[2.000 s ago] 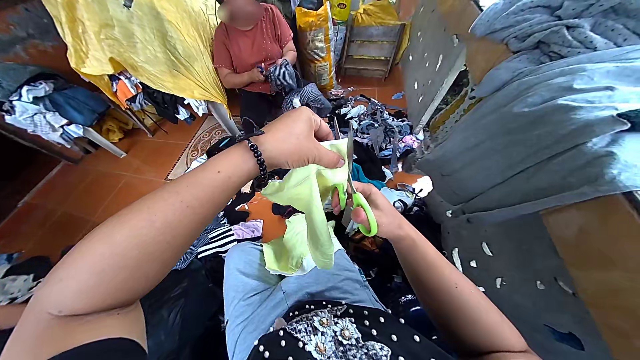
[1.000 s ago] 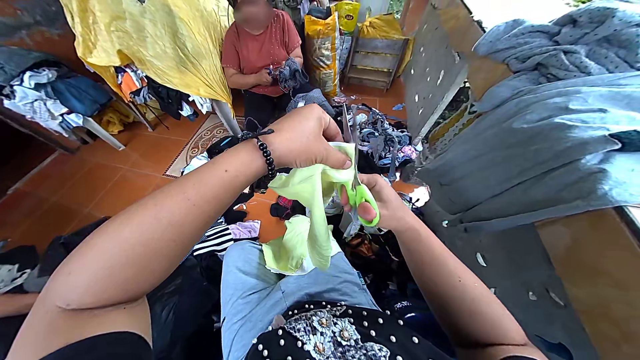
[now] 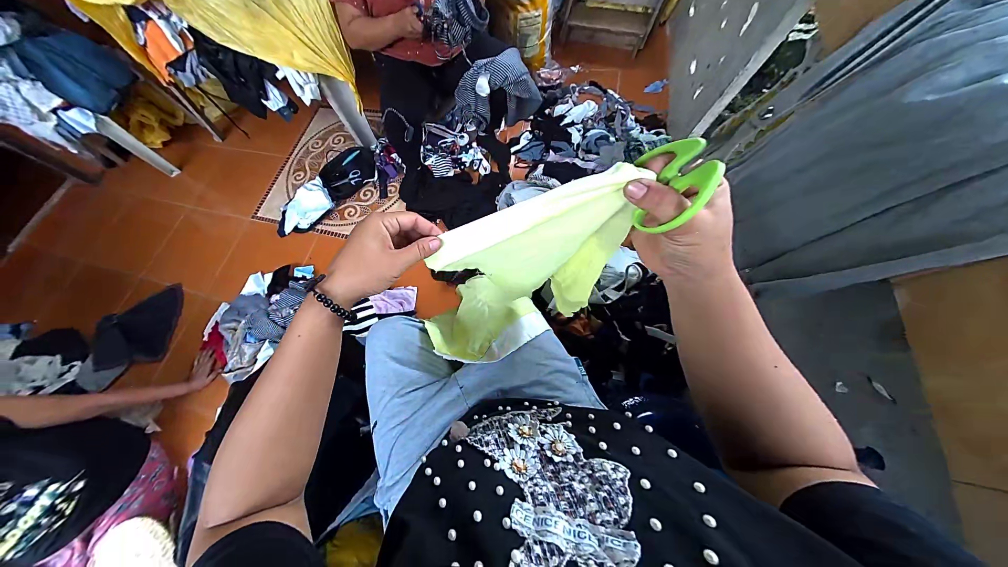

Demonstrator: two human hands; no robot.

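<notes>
A pale yellow-green piece of cloth (image 3: 535, 236) is stretched between my two hands above my lap, its lower part hanging down to my jeans. My left hand (image 3: 386, 256) pinches its left corner between thumb and fingers. At the other end my right hand (image 3: 685, 216) grips the cloth with the thumb and also holds scissors with green handles (image 3: 701, 197). The scissor blades are hidden behind the hand and cloth.
Heaps of fabric scraps (image 3: 598, 126) lie ahead on the tiled floor, with another scrap pile (image 3: 260, 315) at left. One person sits ahead holding cloth; another person's arm (image 3: 102, 402) reaches in at left. Grey fabric (image 3: 882, 134) hangs at right.
My hands have moved apart, drawing the cloth out between them. The scissors, whose blades were up at the cloth before, are now turned in my right hand. The view has tilted down.
</notes>
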